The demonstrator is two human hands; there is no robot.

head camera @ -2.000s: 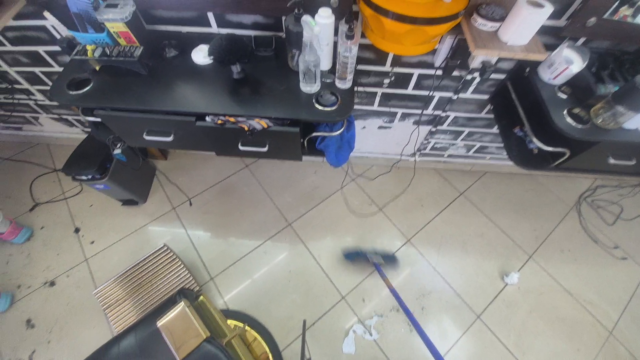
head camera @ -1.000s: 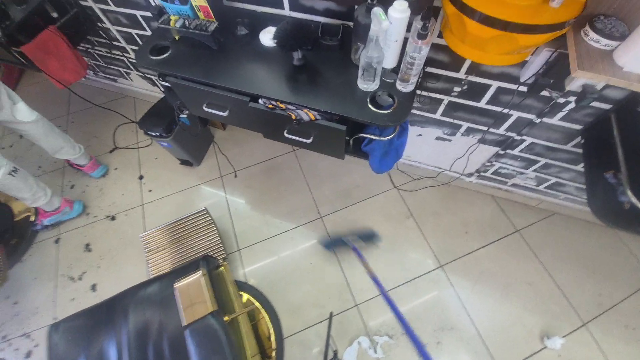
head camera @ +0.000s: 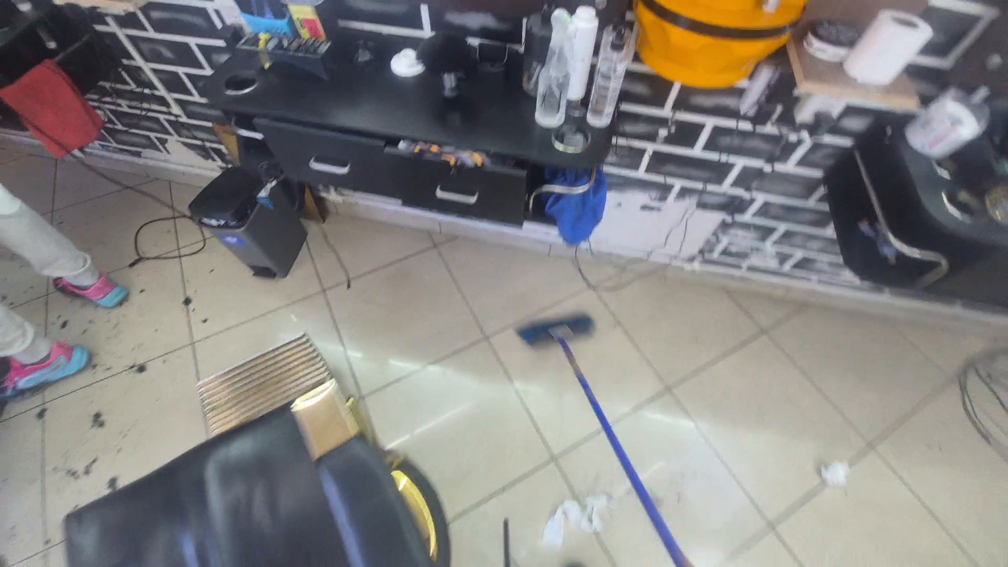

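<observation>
A push broom's blue head [head camera: 556,329] rests on the pale floor tiles, slightly blurred, below the black counter. Its long blue handle [head camera: 622,453] slants down to the bottom edge, where a tiny bit of what may be a hand shows at its end; too little is visible to tell which hand or its grip. Crumpled white paper [head camera: 577,518] lies left of the handle, and another white scrap [head camera: 835,472] lies to the right. A thin dark upright rod [head camera: 506,543] shows at the bottom; what it belongs to is hidden.
A black barber chair [head camera: 236,488] with a ribbed metal footrest [head camera: 264,383] stands lower left. Dark hair clumps [head camera: 98,420] lie near a person's sneakers [head camera: 47,368]. A pedal bin [head camera: 252,224] stands by the counter [head camera: 378,102]. Cables [head camera: 984,402] lie at the right.
The broom head was right of the counter's blue cloth two seconds ago in floor position, then moved left along the floor. The view has shifted; the person's legs at left now show more than two seconds ago.
</observation>
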